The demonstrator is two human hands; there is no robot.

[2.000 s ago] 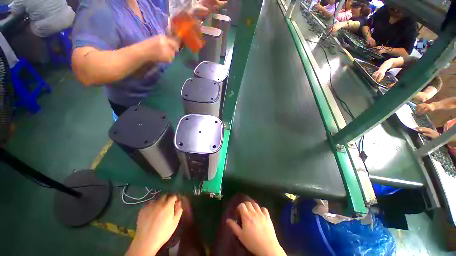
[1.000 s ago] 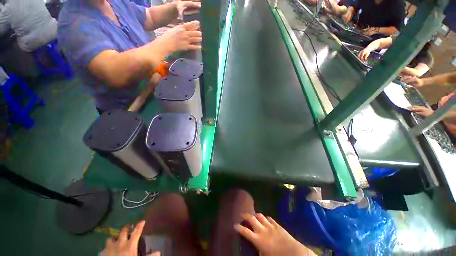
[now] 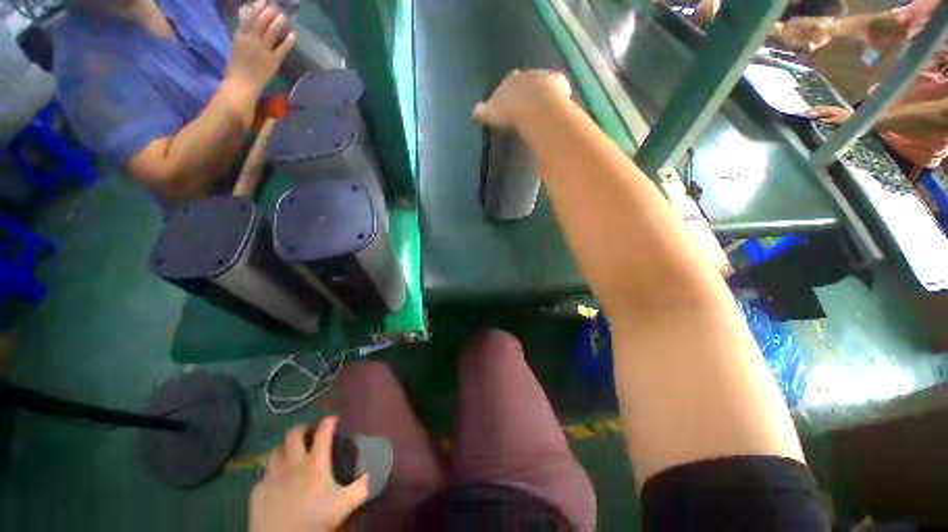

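My right hand (image 3: pixel 523 99) is stretched out over the belt and grips the top of an upright speaker housing (image 3: pixel 510 179), grey with a dark side strip. My left hand (image 3: pixel 308 484) is low at the left, by my thigh, with its fingers on a small dark and grey piece (image 3: pixel 363 463); most of that piece is hidden. On the green side bench stand a dark-topped housing (image 3: pixel 211 238), another one (image 3: pixel 327 221) beside it at the bench's right edge, and more behind.
The dark green conveyor belt (image 3: pixel 454 220) runs ahead, with a slanting green post (image 3: pixel 707 85) at its right. A neighbouring worker (image 3: pixel 146 78) sits at the left by an orange mallet. A fan base (image 3: pixel 192 428), white cable (image 3: pixel 301 382) and blue bin liner (image 3: pixel 774 358) are below.
My right arm has reached forward from my lap to the belt, where a housing now stands in my hand. The view has shifted. The neighbour's hands have moved to another housing.
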